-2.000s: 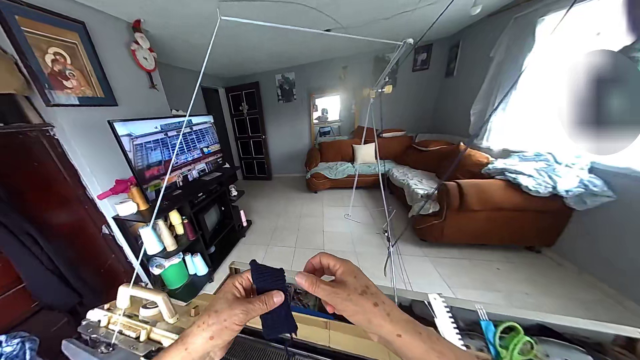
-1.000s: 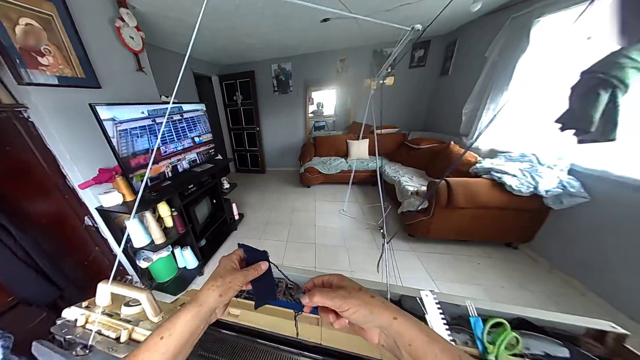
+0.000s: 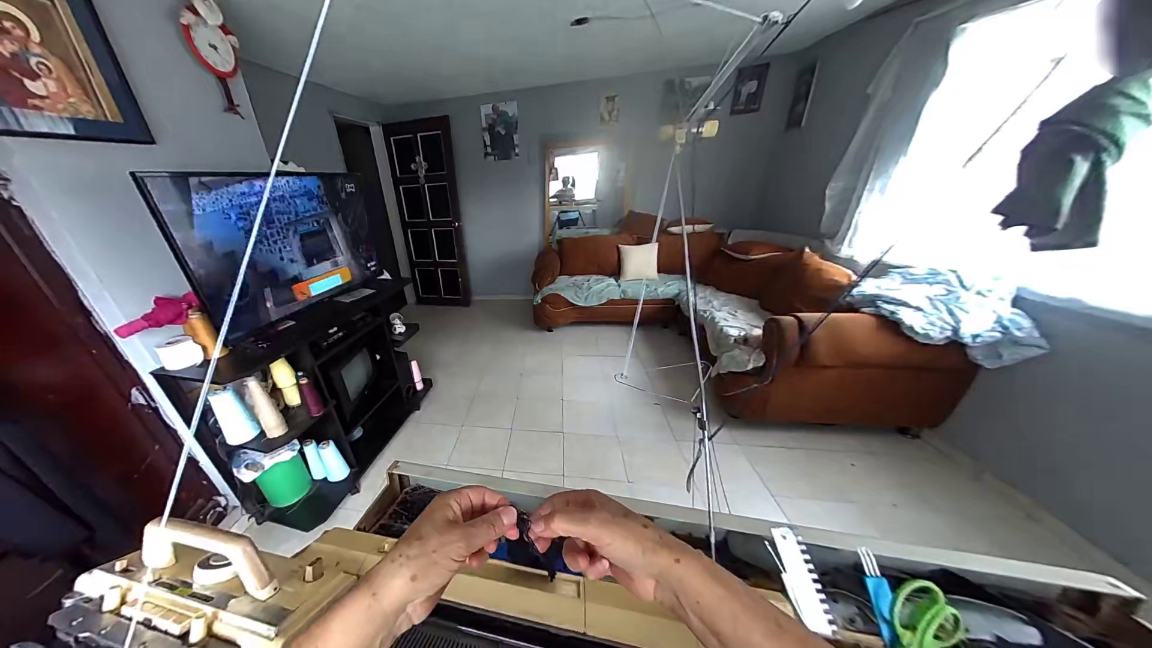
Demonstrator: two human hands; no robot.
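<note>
Close together at the lower middle, my left hand and my right hand pinch a small piece of dark navy knitted fabric between their fingertips. Most of the fabric is hidden by the fingers. Both hands are over the beige bed of a knitting machine. The machine's carriage, with its beige handle, rests at the lower left, beside my left forearm.
Green-handled scissors, a blue-handled tool and a white toothed strip lie at the lower right. White strands run up to the yarn mast. Beyond stand a shelf with yarn cones and a brown sofa.
The navy fabric hung from my left hand earlier, and a strand ran toward my right hand one second ago. My hands have since come together, and the fabric is mostly covered.
</note>
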